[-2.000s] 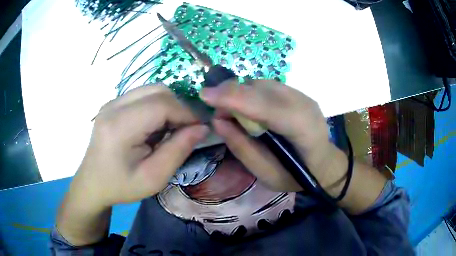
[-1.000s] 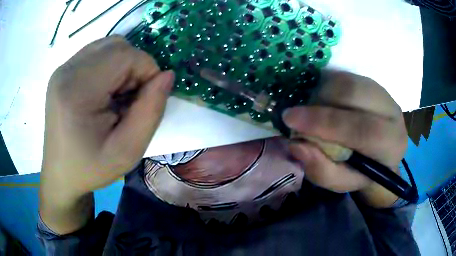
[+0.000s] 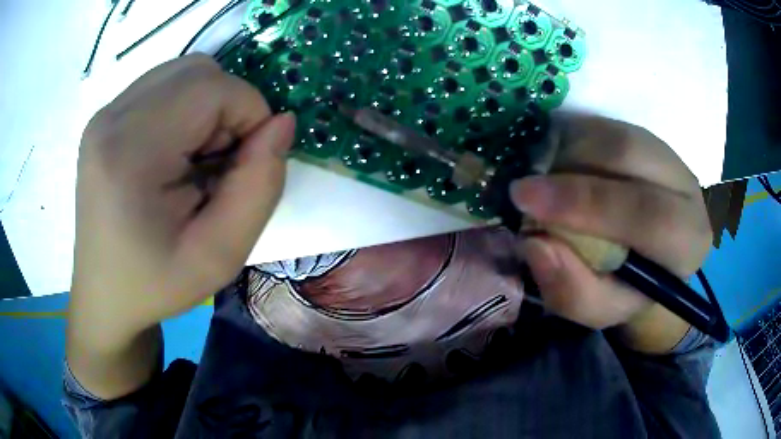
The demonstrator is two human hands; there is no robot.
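The green PCB panel [image 3: 428, 77] lies on white paper, top centre, with rows of rounded units. My right hand [image 3: 612, 223] holds the soldering iron [image 3: 664, 287] by its grip, at the panel's right. The iron's metal barrel points up-left over the panel, its tip near the lower left units; contact cannot be told. My left hand [image 3: 175, 189] is at the panel's left edge, thumb and fingertip pinched together. Dark strands show inside its curled fingers. Dark lead wires [image 3: 205, 26] trail off the panel's left side behind this hand.
The white paper [image 3: 360, 210] lies under the panel. Loose dark wires [image 3: 157, 31] lie at the upper left. A dark coiled thing [image 3: 758, 9] is at the top right corner. The iron's cord is by my right wrist. My clothed lap is below the paper's edge.
Since two seconds ago my hands have moved apart and the view has come closer to the panel. In the last second the iron and right hand have shifted slightly right.
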